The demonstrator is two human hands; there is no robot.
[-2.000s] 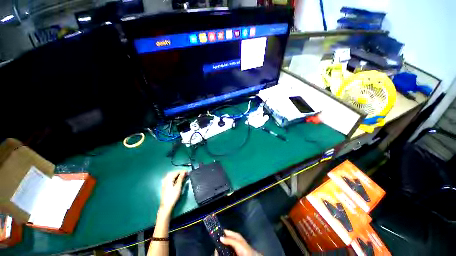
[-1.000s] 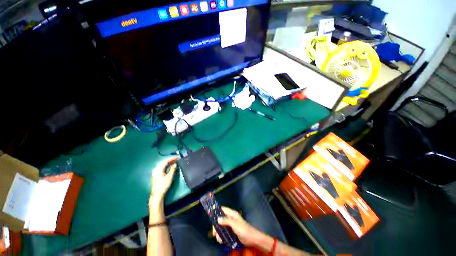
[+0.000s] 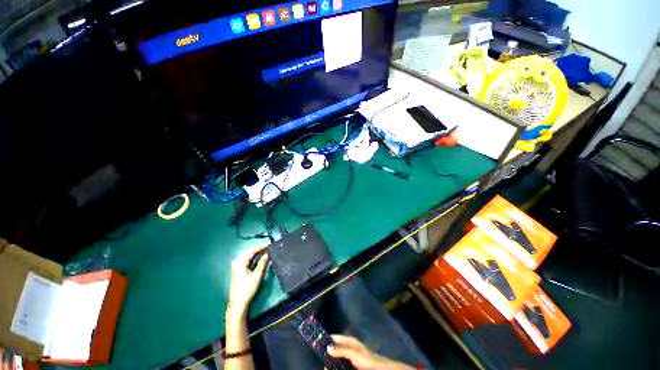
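The black set-top box [image 3: 300,258] lies flat on the green bench mat near its front edge, with cables at its rear edge. My left hand [image 3: 248,276] is at the box's left side, fingers curled near its rear left corner; whether it grips anything there is unclear. My right hand [image 3: 352,352] holds the black remote control [image 3: 316,338] below the bench edge, over my lap, with the thumb on its buttons. The test TV [image 3: 268,79] stands behind, showing a row of coloured icons and a white panel.
An open orange carton [image 3: 108,318] with white paper is at left. A tape roll [image 3: 173,207], power strip [image 3: 288,175], pen [image 3: 391,171] and phone [image 3: 425,118] on papers lie behind. Orange cartons [image 3: 492,273] are stacked low right. A yellow fan [image 3: 522,101] is beyond.
The view has shifted slightly. The box stays on the mat with my left hand beside it. The remote stays in my right hand, now lower in the picture than one second ago.
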